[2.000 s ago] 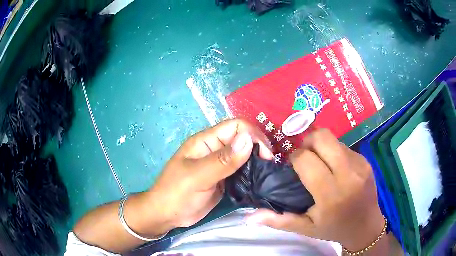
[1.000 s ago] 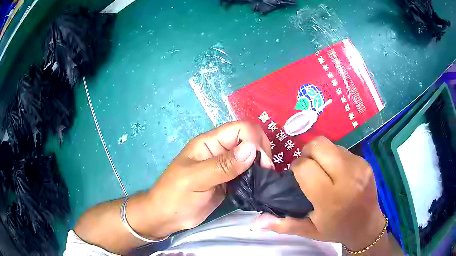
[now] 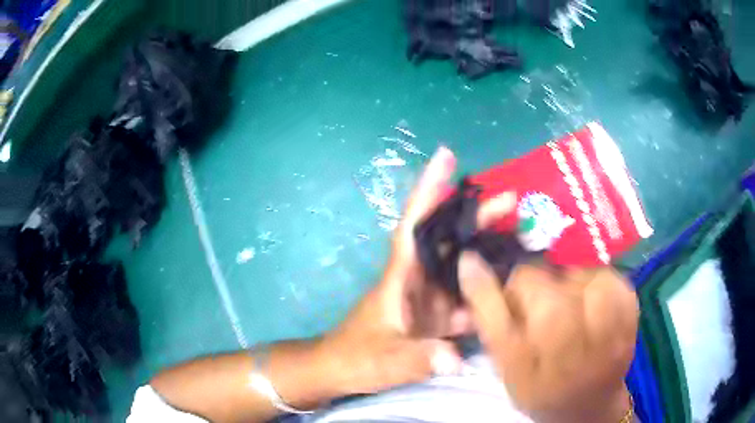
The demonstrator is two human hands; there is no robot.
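Note:
A black hair piece (image 3: 447, 240) is held between my two hands in front of me, over the lower left part of the red packet (image 3: 571, 198). My left hand (image 3: 410, 281) is behind and left of it, fingers pointing up, with the piece against the palm. My right hand (image 3: 555, 322) is on its right side, thumb and fingers on it. Both hands and the piece are blurred. A whitish oval patch on the packet is partly hidden by the right hand. No swab can be made out.
Black hair clumps (image 3: 79, 198) line the left side of the green bench (image 3: 290, 206). More black pieces (image 3: 464, 41) lie at the far edge and the far right (image 3: 704, 58). A green crate (image 3: 662, 322) with white lining and blue crates stand at the right. White sticks (image 3: 571, 18) show at the top.
The view has shifted, showing more of the far bench. My left hand has opened upward with the fingers extended, and the hair piece has turned and risen over the packet.

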